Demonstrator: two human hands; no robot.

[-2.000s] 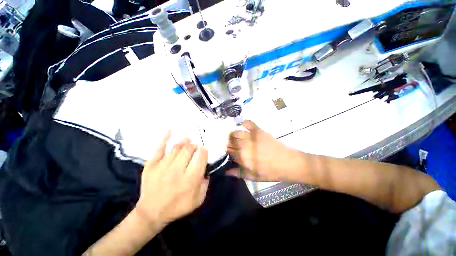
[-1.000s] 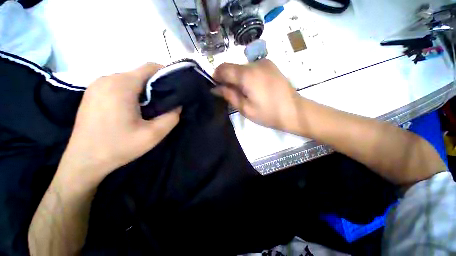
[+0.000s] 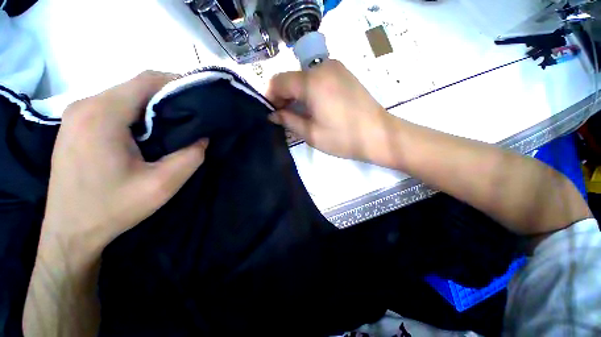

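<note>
Black fabric (image 3: 224, 217) hangs from the white machine bed over the front edge and my lap. A white trim (image 3: 214, 74) with a dark toothed-looking strip runs along its upper edge, folded up in an arch. My left hand (image 3: 115, 155) holds the fabric on the left, thumb on the black side, fingers behind and hidden. My right hand (image 3: 323, 108) pinches the trimmed edge at the right end of the arch. Both hands are in front of the presser foot area (image 3: 254, 49), and the edge is apart from it. The tension knob (image 3: 310, 49) is just above my right hand.
A small tan plate (image 3: 379, 41) is on the bed. Dark tools (image 3: 550, 49) lie at the upper right. A ruler strip (image 3: 395, 201) follows the front edge. A blue crate (image 3: 471, 293) is below right. White cloth (image 3: 20, 56) lies at the upper left.
Since two seconds ago, the view has come closer and the trimmed edge has been lifted and folded up in my left hand. Over the last second, hands and fabric shift slightly left in view.
</note>
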